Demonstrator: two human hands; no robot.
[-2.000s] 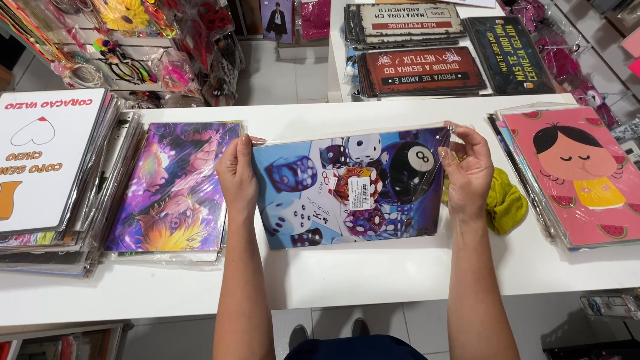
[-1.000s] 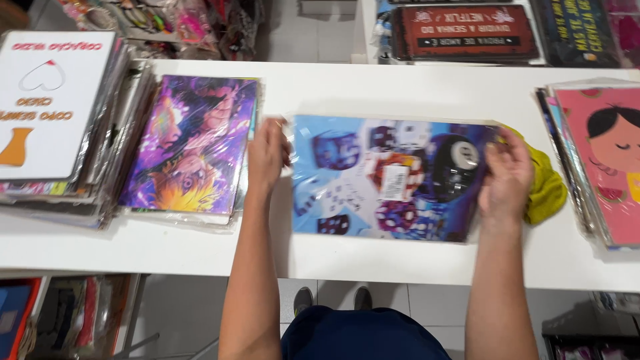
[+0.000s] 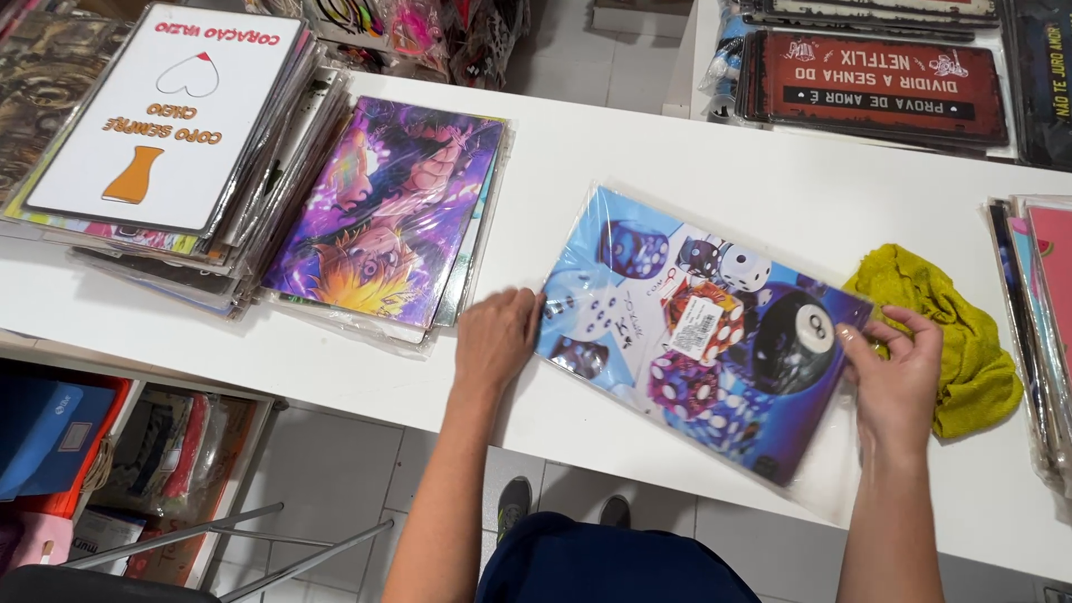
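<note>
A plastic-sleeved sign printed with dice and an eight ball (image 3: 695,327) lies tilted over the white counter, a white label on its front. My right hand (image 3: 892,368) pinches its right edge between thumb and fingers. At the sign's left edge is my left hand (image 3: 500,335), fingers bent against the sleeve; whether they grip it cannot be told. A crumpled yellow-green cloth (image 3: 963,352) rests just beyond my right hand. Left of my left hand, a small pile of sleeved signs has a purple anime print (image 3: 385,209) on top.
A tall stack of sleeved signs topped by a white one (image 3: 172,117) stands at the left. More sleeved signs (image 3: 1038,335) lie at the right edge. Red plaques (image 3: 875,88) sit on another white surface behind. A metal-legged stool (image 3: 301,544) is below left, beside shelves (image 3: 226,469).
The dice sign has gone from roughly level to tilted, its right end nearer my body. The view has shifted toward the left side of the counter.
</note>
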